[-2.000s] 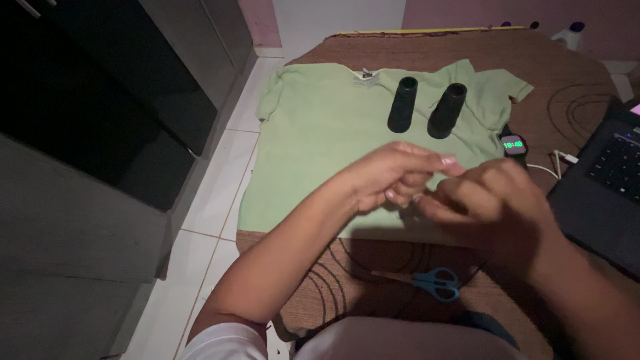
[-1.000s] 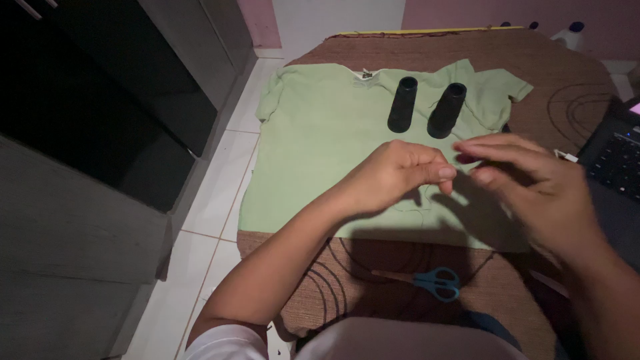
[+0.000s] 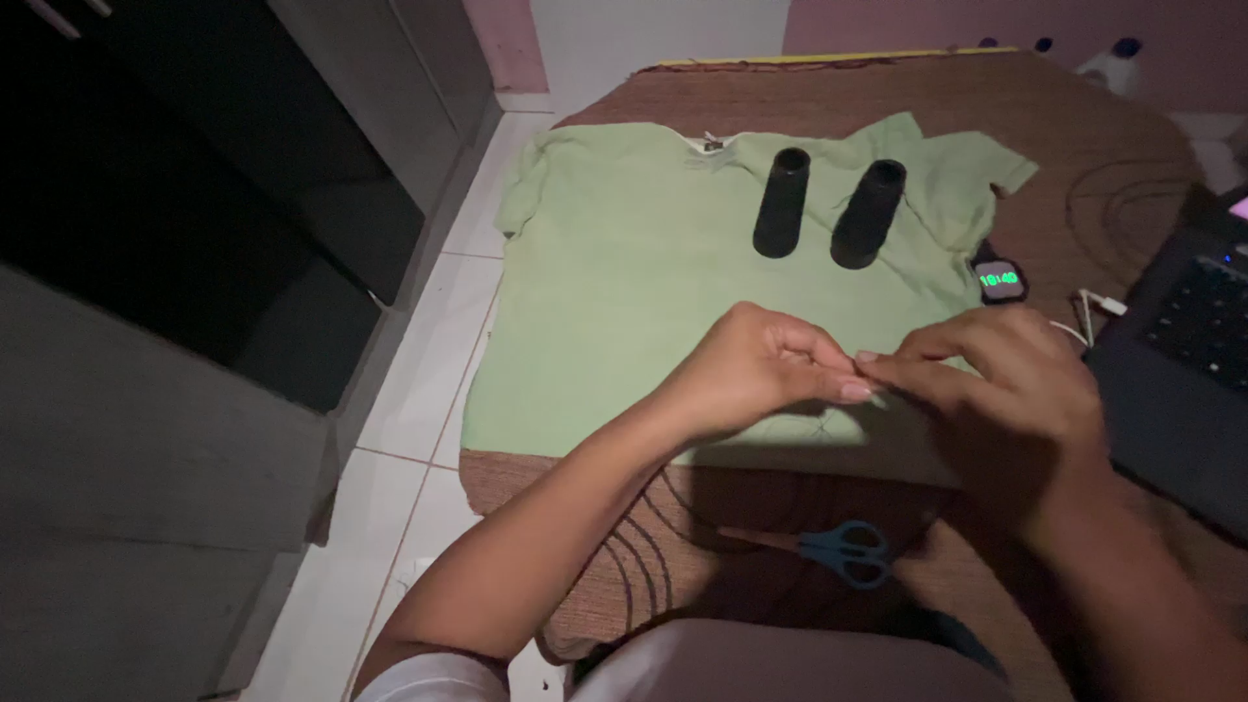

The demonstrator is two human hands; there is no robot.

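Note:
My left hand (image 3: 770, 370) and my right hand (image 3: 1004, 390) meet fingertip to fingertip above the lower right part of a light green T-shirt (image 3: 604, 292), spread on the table. Both hands pinch thumb against forefinger; something tiny may be between them, too small to make out. Crossing dark lines mark the shirt's fabric just below my left hand. Two black thread cones (image 3: 781, 205) (image 3: 868, 216) lie on the shirt's upper right. Scissors with blue handles (image 3: 846, 553) rest on the brown table cover nearer my body.
A smartwatch (image 3: 999, 280) with a lit face lies at the shirt's right edge. Beside it are a white cable plug (image 3: 1109, 304) and a dark laptop (image 3: 1185, 390). A yellow strip (image 3: 829, 58) runs along the table's far edge. Dark cabinets (image 3: 195, 195) stand at left.
One second ago the hands were slightly apart, with the right fingers spread; now their fingertips meet. The cones, shirt and scissors have stayed in place.

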